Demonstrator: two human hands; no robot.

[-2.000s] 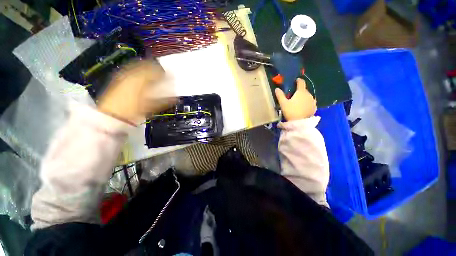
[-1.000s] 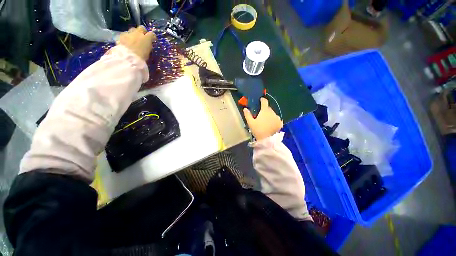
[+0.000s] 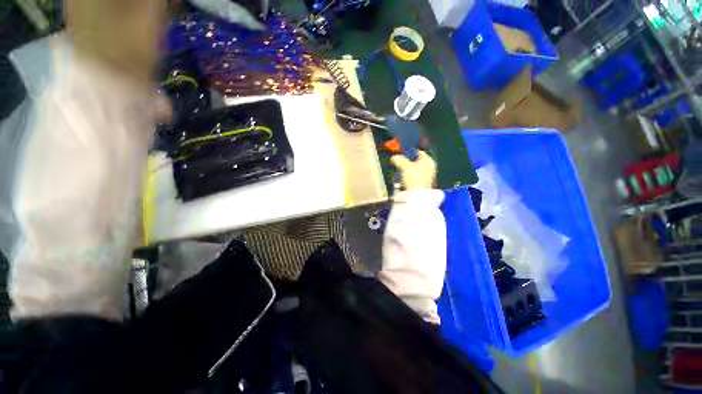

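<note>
A black socket panel lies open side up on the white work mat, with a yellow wire along it. My left hand is raised at the upper left, close to the camera, blurred and cut off by the top edge; whether it holds anything is not visible. My right hand is closed on the grip of the dark blue-grey soldering gun, right of the mat. Its metal nose points left over the dark stand base.
Blue wires and brown wires lie beyond the mat. A solder wire spool and yellow tape roll are on the green bench. Another black panel is at left. A large blue bin holds black panels and clear plastic.
My left hand has moved from the wire pile toward the camera at upper left. The right hand still holds the soldering gun. The camera view has shifted, bringing a small blue bin into view.
</note>
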